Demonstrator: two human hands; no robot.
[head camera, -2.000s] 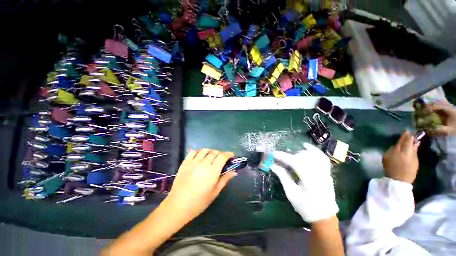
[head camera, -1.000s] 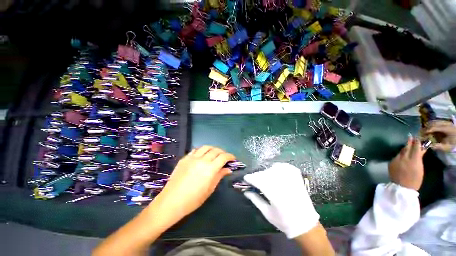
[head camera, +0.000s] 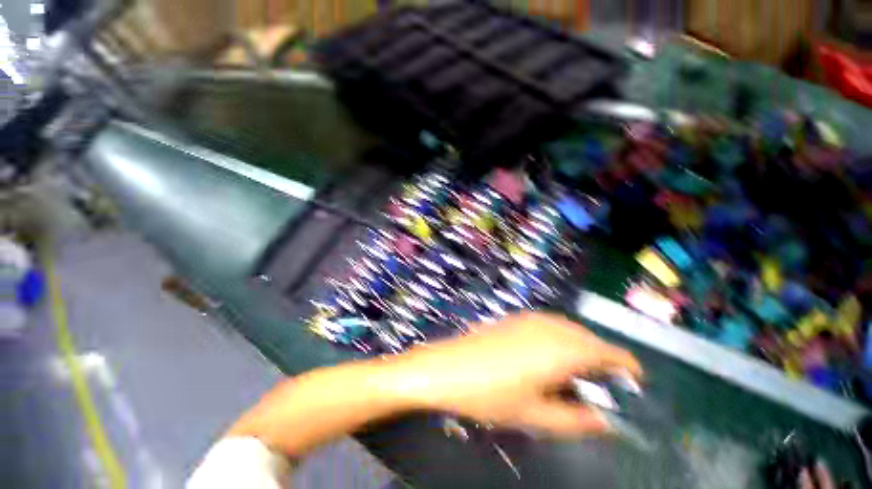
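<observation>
My left hand (head camera: 497,377), bare and blurred, reaches across the lower middle of the view. Its thumb and fingers grip a small clamped unit (head camera: 598,393) with silvery wire handles, too blurred to tell more. The black holding tray (head camera: 304,239), filled with slanted rows of clamped units (head camera: 449,258) in many colours, lies just beyond my left hand. My right hand is not in view.
A white strip (head camera: 717,358) divides the green bench. Loose coloured clips (head camera: 765,248) lie behind it at the right. Empty black ribbed trays (head camera: 468,62) stand behind the filled tray. A grey floor with a yellow line (head camera: 76,372) is at the left.
The view has swung to the left and blurred. My gloved right hand and the coworker have gone out of view. My left hand still holds a unit.
</observation>
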